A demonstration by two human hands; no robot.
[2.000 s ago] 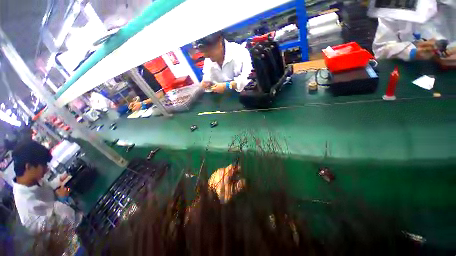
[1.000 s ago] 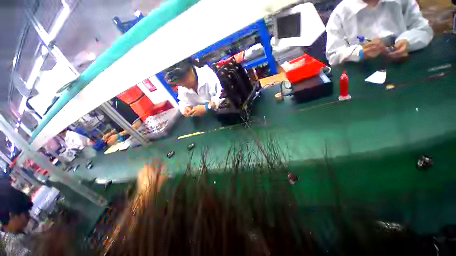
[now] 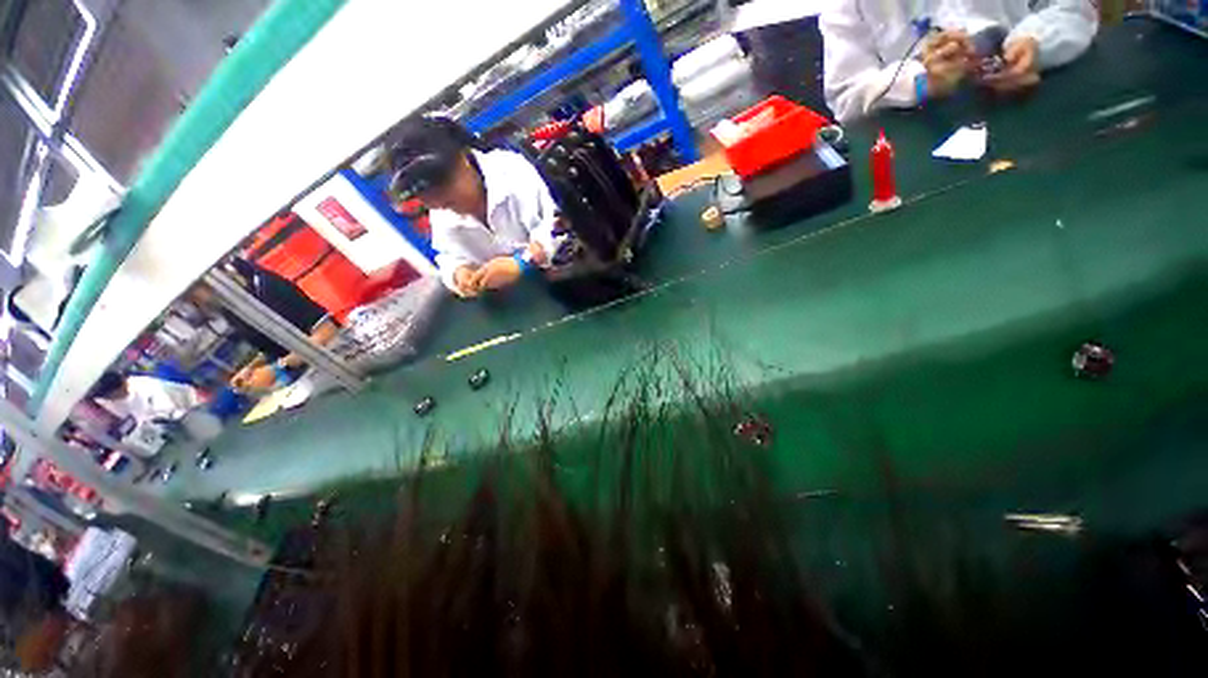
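Note:
Neither of my hands shows; dark hanging hair covers the lower part of the view and may hide them. A small dark electronic unit [image 3: 1093, 359] lies on the green bench at the right. A second, reddish-dark unit [image 3: 753, 429] lies nearer the middle, partly behind hair strands. Two small dark units lie on the green belt to the left, one here [image 3: 424, 405] and one just right of it [image 3: 478, 379]. A thin pale metallic item [image 3: 1044, 522] lies at the lower right; I cannot tell what it is.
Across the belt [image 3: 795, 298] stand a red bottle [image 3: 884, 172], a black box [image 3: 803, 188] under a red bin [image 3: 771, 135], and black trays [image 3: 592, 199]. Two people in white coats work opposite. A pale post [image 3: 285, 325] stands at left. A dark gridded tray is partly visible at lower left.
The bare hand seen at the left, amid the hair, is gone from view. The view has shifted: the box, bottle and people opposite now sit further left and higher.

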